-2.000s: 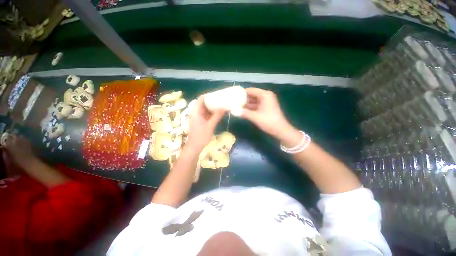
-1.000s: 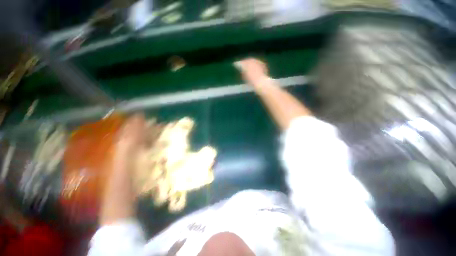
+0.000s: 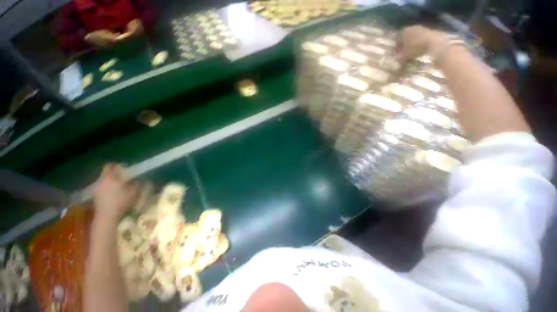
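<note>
Cream moulded pieces with dark openings (image 3: 183, 241) lie in a loose pile at lower left. My left hand (image 3: 115, 192) is blurred at the pile's upper left edge, by the pale rail; whether it holds a piece cannot be told. Clear plastic trays (image 3: 366, 146) form a tall shiny stack at right, with pale oblong units (image 3: 378, 102) in rows of pockets on top. My right hand (image 3: 416, 46) is at the stack's far upper edge, fingers pointing down among the pockets. Its fingertips are blurred, and I cannot tell whether they hold a unit.
An orange-red bundle (image 3: 58, 262) lies left of the pile. Single pieces (image 3: 247, 88) sit on the green conveyor belt (image 3: 195, 100) beyond the pale rail (image 3: 214, 138). Opposite are a person's hands (image 3: 116, 36), a filled tray (image 3: 201, 35), a paper sheet (image 3: 253, 30) and a spread pile (image 3: 299, 11).
My hands have parted from the white part held between them. The right moved over the belt, then right to the tray stack; the left moved to the pile. The view has swung right.
</note>
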